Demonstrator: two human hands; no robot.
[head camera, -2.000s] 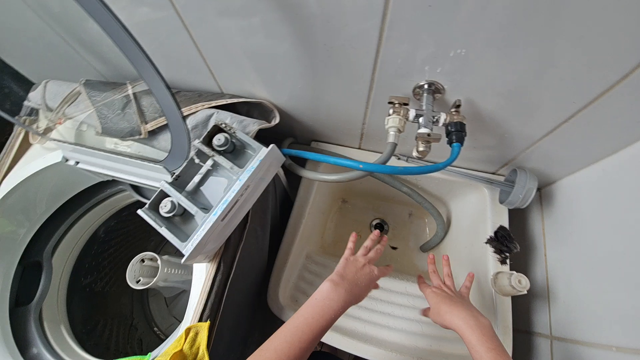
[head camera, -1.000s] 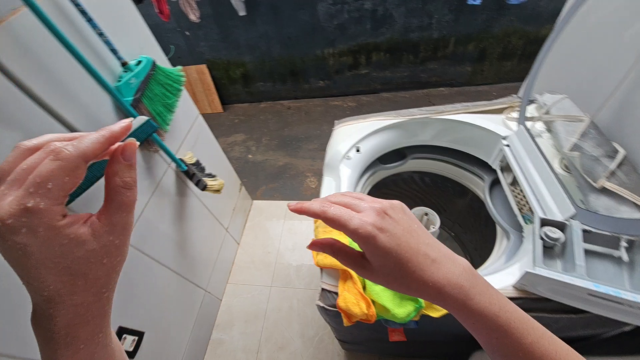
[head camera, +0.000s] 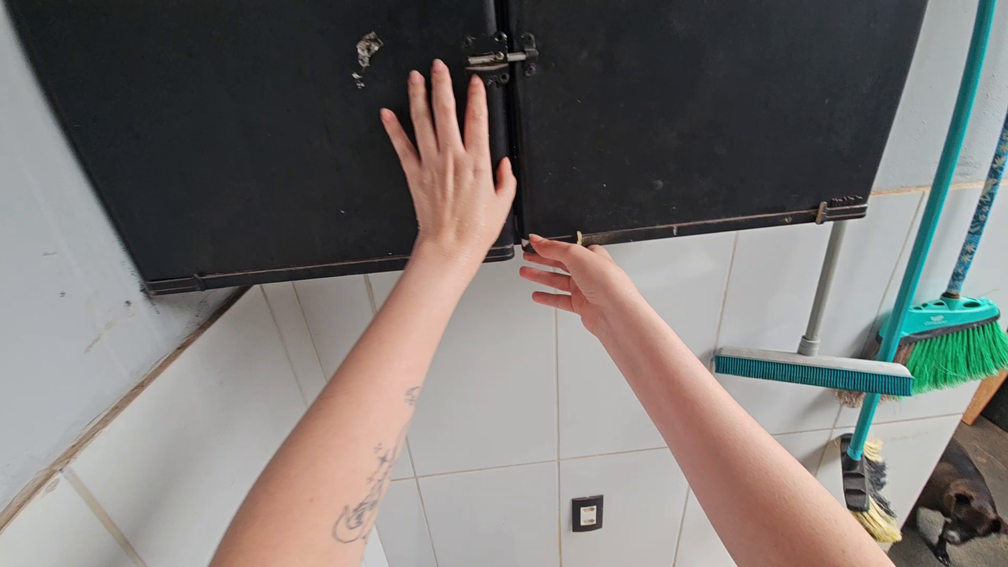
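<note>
A black two-door wall cabinet (head camera: 236, 157) fills the top of the head view, its doors closed. My left hand (head camera: 455, 177) lies flat against the left door with the fingers spread, just below a metal slide bolt (head camera: 496, 59) that spans the gap between the doors. At the lower inner corner of the right door (head camera: 693, 110), my right hand (head camera: 579, 279) has its thumb and fingertips at the bottom edge; whether they grip it is hard to tell. The right hand's other fingers are loosely spread below that edge.
White wall tiles (head camera: 488, 378) and a black-framed outlet (head camera: 587, 513) are below the cabinet. On the right hang a squeegee-like brush (head camera: 811, 370), a green-bristled broom (head camera: 957, 346) and a yellow-and-black brush (head camera: 870, 488). A dark-furred dog (head camera: 961, 504) is on the floor at lower right.
The view has swung from the sink and washing machine to the cabinet. My left hand, raised near the brooms a second ago, now touches the left door; my right hand is at the right door's edge.
</note>
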